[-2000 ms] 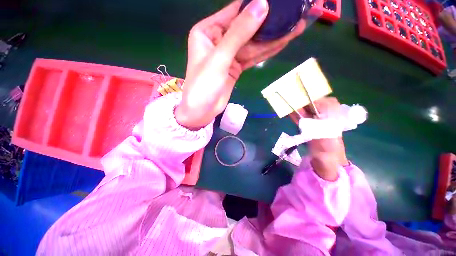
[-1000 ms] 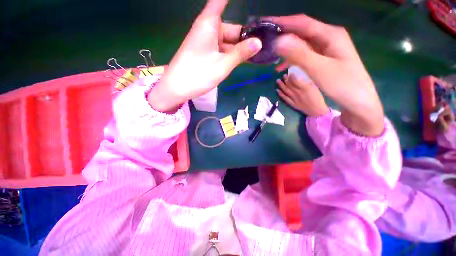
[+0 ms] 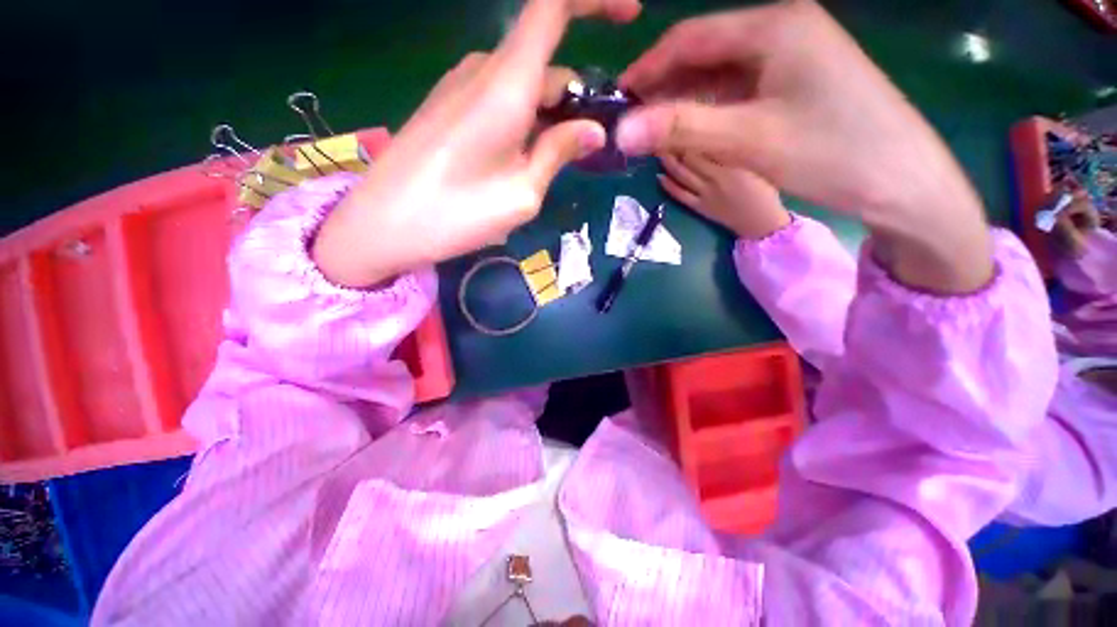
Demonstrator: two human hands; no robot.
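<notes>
My left hand (image 3: 472,159) and my right hand (image 3: 796,116) hold a small glossy dark housing (image 3: 597,116) between thumbs and fingers, above the dark green bench. It has a shiny upper rim; fingers cover its sides. Below on the bench lie a tan ring (image 3: 467,298), a yellow binder clip (image 3: 540,278), a white scrap (image 3: 573,260) and a black pen (image 3: 631,260) on another white scrap (image 3: 661,246).
A red-orange slotted tray (image 3: 104,331) with yellow binder clips (image 3: 328,154) at its edge is at left, above a blue bin (image 3: 123,521). A second red tray (image 3: 737,423) sits at the bench edge. Another person's hand (image 3: 729,194) rests beyond my right hand. A red box (image 3: 1035,184) is at far right.
The view has shifted. My right hand has joined my left on the housing, which is now turned more edge-on. The yellow clip seen at the other person's hand earlier is no longer there; one lies by the ring.
</notes>
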